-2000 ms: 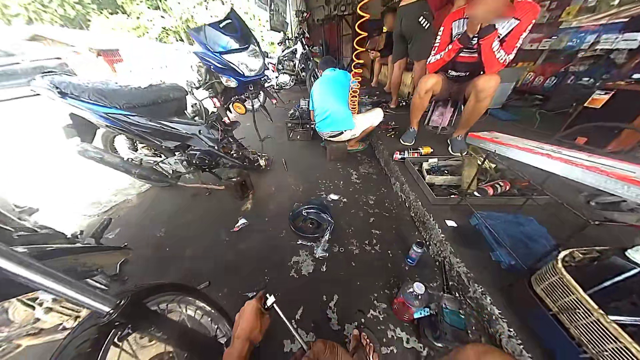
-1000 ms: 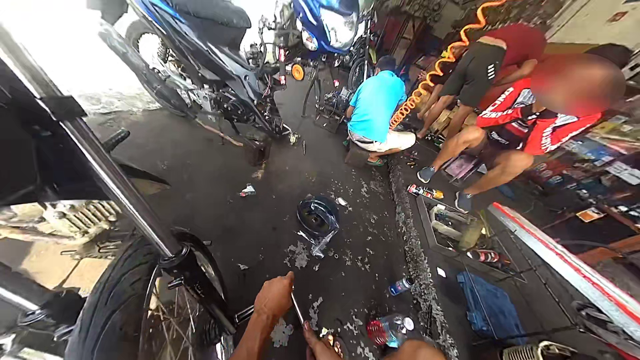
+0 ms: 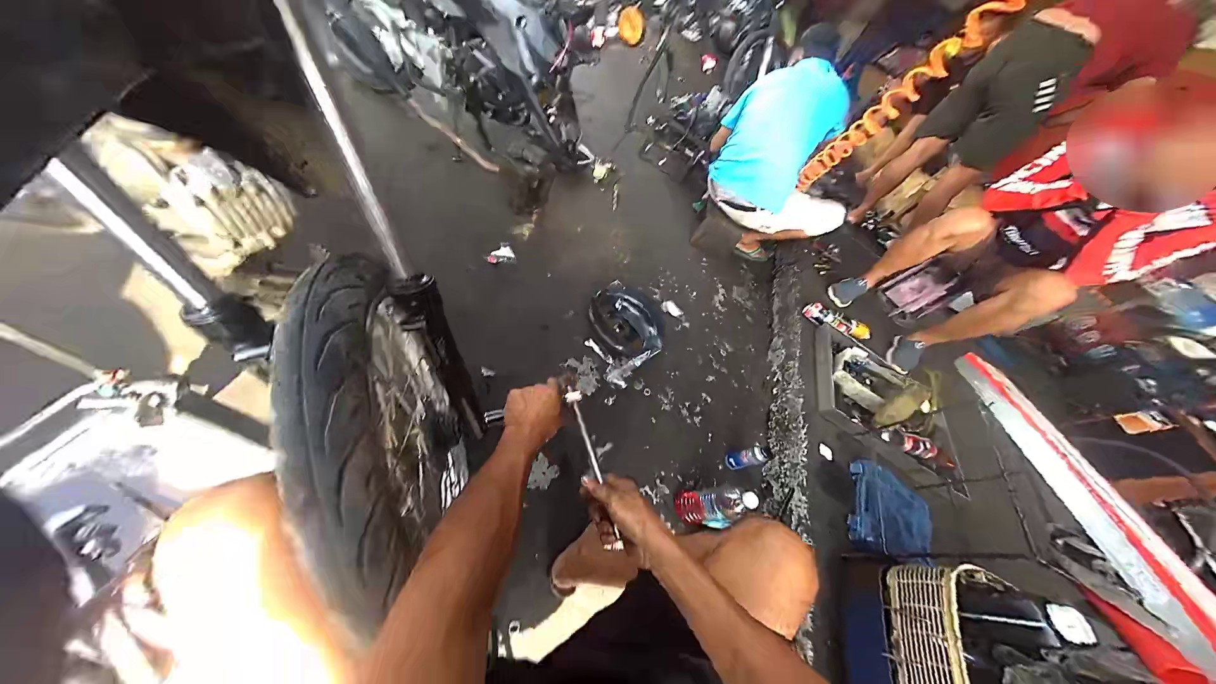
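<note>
My left hand [image 3: 534, 410] is closed around the head end of a metal wrench handle [image 3: 588, 442], beside the axle area of a motorcycle's front wheel. The far end of that handle is in the grip of my right hand [image 3: 617, 508], lower and to the right, above my foot. A short metal shaft [image 3: 493, 416] shows between my left hand and the fork leg. The black treaded tire [image 3: 328, 427] stands upright just left of my left arm, with its spokes and hub partly hidden. Two shiny fork tubes [image 3: 347, 142] rise above the wheel.
A round black pan [image 3: 625, 321] lies on the stained floor ahead. A bottle of red liquid [image 3: 708, 505] and a blue can [image 3: 747, 458] are near my right knee, beside a raised concrete edge [image 3: 787, 380]. A person in a blue shirt [image 3: 784, 133] crouches ahead; others are at the right.
The view has swung strongly toward the wheel, which now stands beside my left arm. My right hand, partly seen earlier, now shows fully on the wrench handle.
</note>
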